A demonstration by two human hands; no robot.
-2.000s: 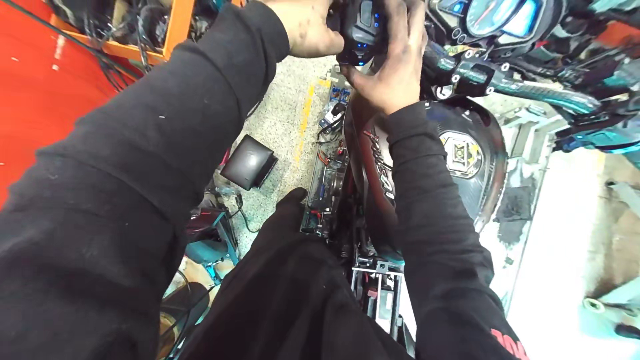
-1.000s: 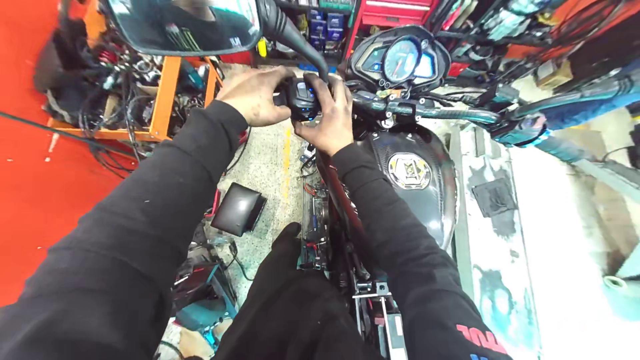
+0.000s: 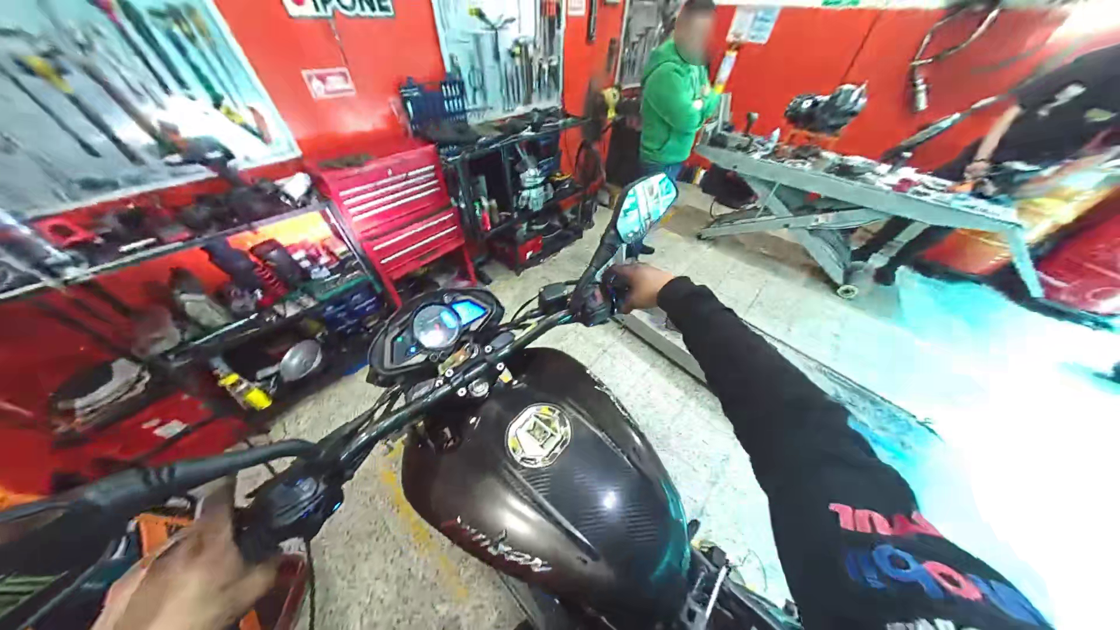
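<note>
A motorcycle's black fuel tank (image 3: 577, 490) fills the lower middle, with the handlebar (image 3: 420, 402) running diagonally across in front of it. My right hand (image 3: 640, 287) is closed around the right grip, below a mirror (image 3: 646, 210). Blurred at the lower left, my left hand (image 3: 197, 560) is at the left grip, beside the switch housing (image 3: 297, 503); whether its fingers are closed around the grip cannot be told. The instrument cluster (image 3: 437, 328) ahead of the tank is lit. A dark stalk (image 3: 157, 481) reaches left from the left housing.
Beyond the bike stand a red tool chest (image 3: 398, 210), shelves of parts (image 3: 262, 297) and a metal lift table (image 3: 875, 188) with parts on it. A person in a green top (image 3: 672, 105) stands at the back; another person (image 3: 1067, 114) leans over at the right.
My right hand has left the left switch housing, where both hands were, and is now on the right grip. The view has swung up and to the right.
</note>
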